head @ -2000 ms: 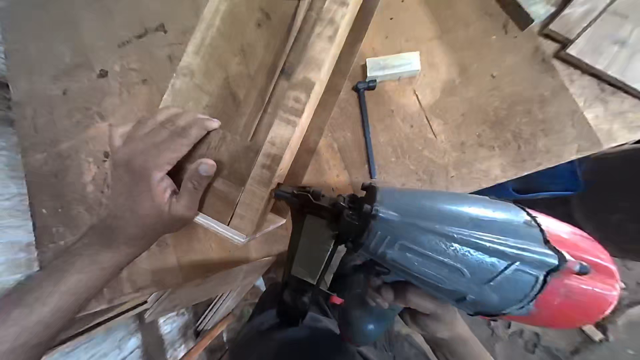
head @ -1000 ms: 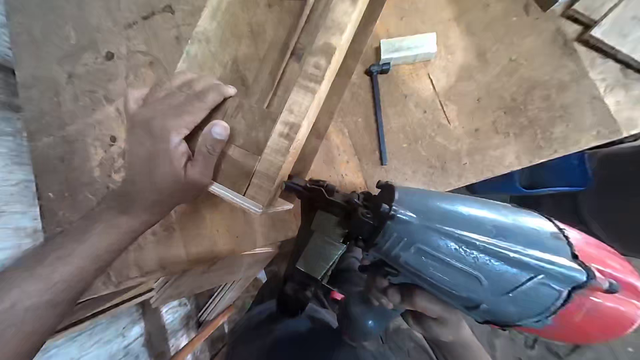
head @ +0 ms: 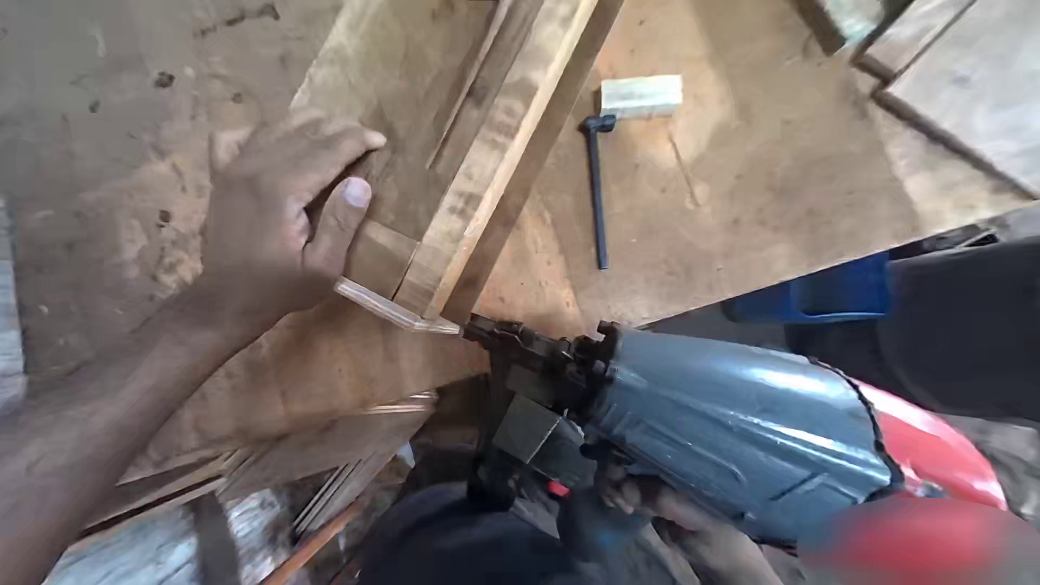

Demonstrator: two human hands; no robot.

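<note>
My left hand (head: 280,207) rests on a wooden board assembly, thumb and fingers spread around the edge of a board near its lower end. A long wood strip (head: 496,154) runs up along the assembly's right side, and a thin plywood piece (head: 390,307) lies across the lower end. My right hand (head: 650,500), partly hidden, grips the handle of a blue-grey and red nail gun (head: 731,422). The gun's nose is at the lower right corner of the assembly, close to the plywood edge; whether it touches is unclear.
A black L-shaped wrench (head: 597,195) and a small pale wood block (head: 642,96) lie on the plywood worktop (head: 780,162). Boards (head: 975,89) lie at the upper right. Below the worktop's near edge are stacked thin panels (head: 349,455). A blue plastic container (head: 841,288) stands beyond the right edge.
The nail gun's nose has shifted slightly along the assembly's lower end, toward its right corner. My left hand keeps its hold on the board.
</note>
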